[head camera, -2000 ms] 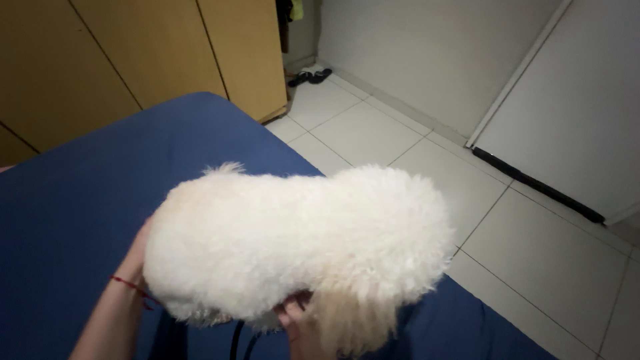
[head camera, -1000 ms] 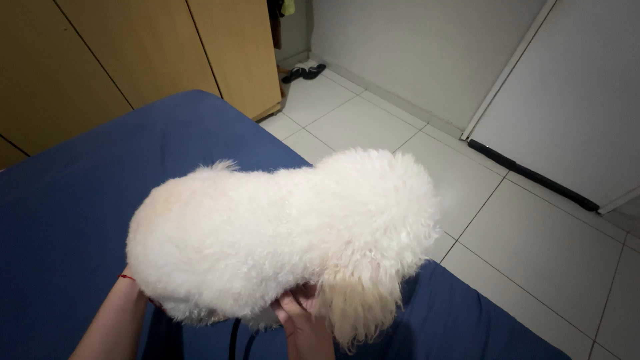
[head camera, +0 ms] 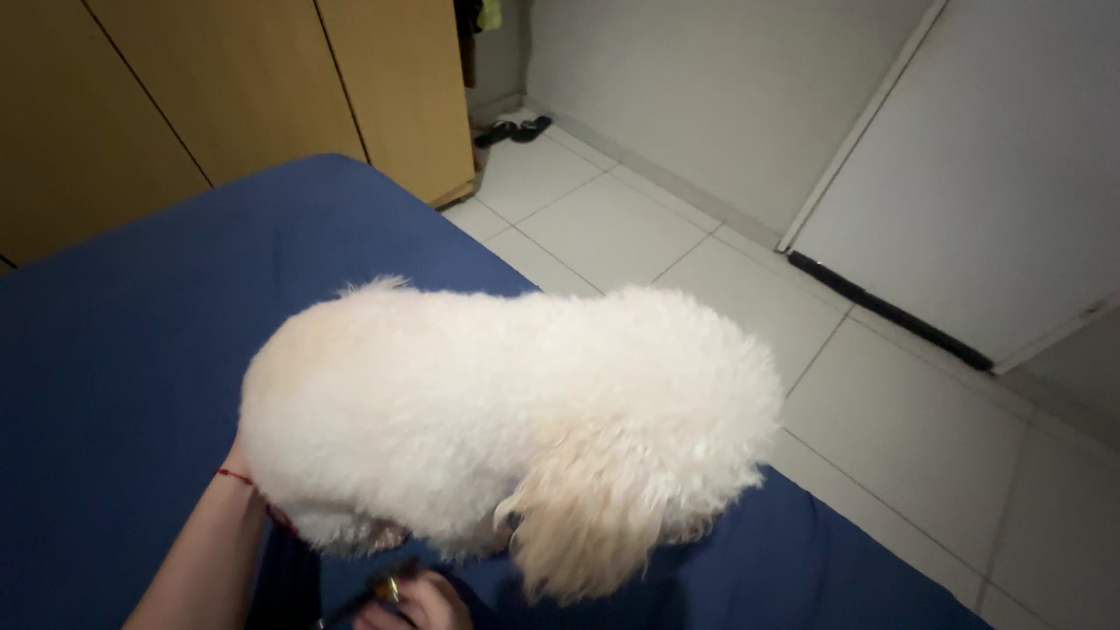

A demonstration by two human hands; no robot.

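Observation:
A white, curly-coated dog [head camera: 490, 376] with a long cream ear [head camera: 582, 525] is on a blue bed sheet [head camera: 289, 219], its head toward the right. Against the dog's rear is my left hand [head camera: 238, 451]; its fingers are hidden behind the fur, and a red string bracelet [head camera: 233, 476] circles the wrist. At the bottom edge, below the dog's belly, my right hand [head camera: 416, 604] holds a small dark object with a shiny metal part [head camera: 389, 586], too blurred to name exactly.
Wooden cabinet doors [head camera: 254, 87] stand beyond the bed. Black sandals [head camera: 516, 131] lie on the white tiled floor [head camera: 604, 219] near the corner. A white door [head camera: 980, 175] with a black draught strip [head camera: 888, 311] along its bottom is at the right.
My right hand has come away from under the dog's chest and moved down and left, where the dark object in it now shows.

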